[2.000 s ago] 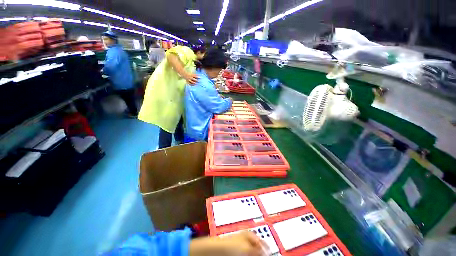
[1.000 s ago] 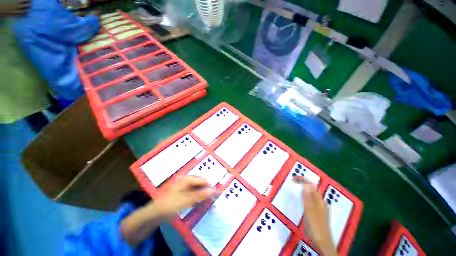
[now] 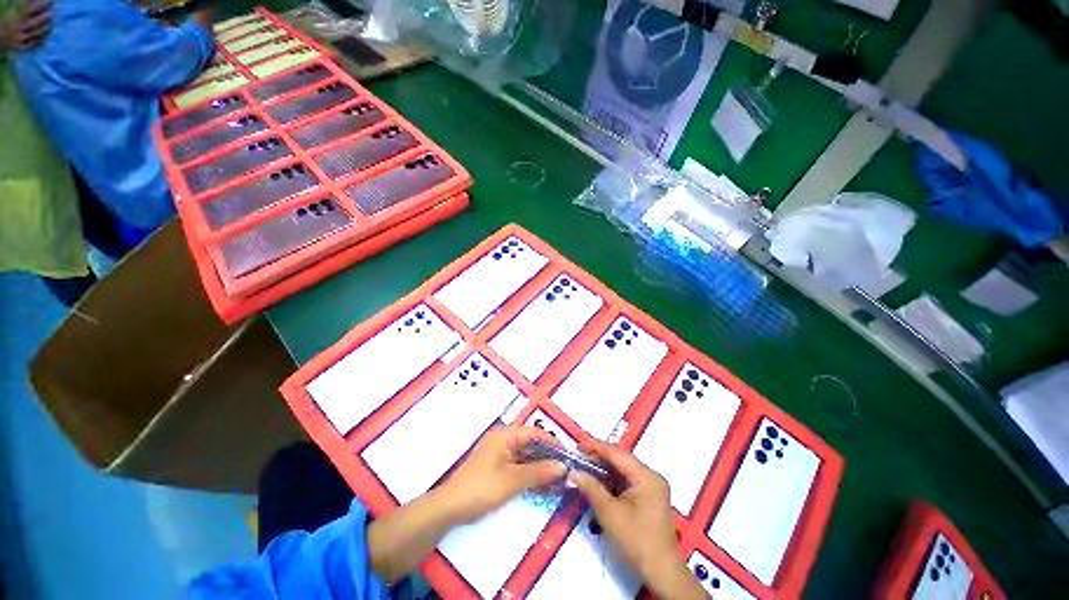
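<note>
A red-orange foam tray (image 3: 700, 444) holds white phones or back covers (image 3: 611, 372) with dark camera dots at one end. My left hand (image 3: 498, 471) and my right hand (image 3: 633, 506) meet over the tray's near middle. My left hand holds a small, shiny, bluish-clear strip (image 3: 563, 458), likely release liner. My right fingers touch or pinch its right end; whether they hold a separate small piece cannot be told. The hands partly hide the phones under them.
A stacked tray (image 3: 340, 258) with grey-purple covers stands at the far left, beside a person in a blue smock (image 3: 100, 106). An open carton (image 3: 152, 363) is on the floor. Plastic bags (image 3: 703, 252) lie at the back. Another tray's corner (image 3: 920, 551) shows lower right.
My hands were apart over the tray and have come together at the shiny strip. The view has shifted slightly; before that it looked farther down the line.
</note>
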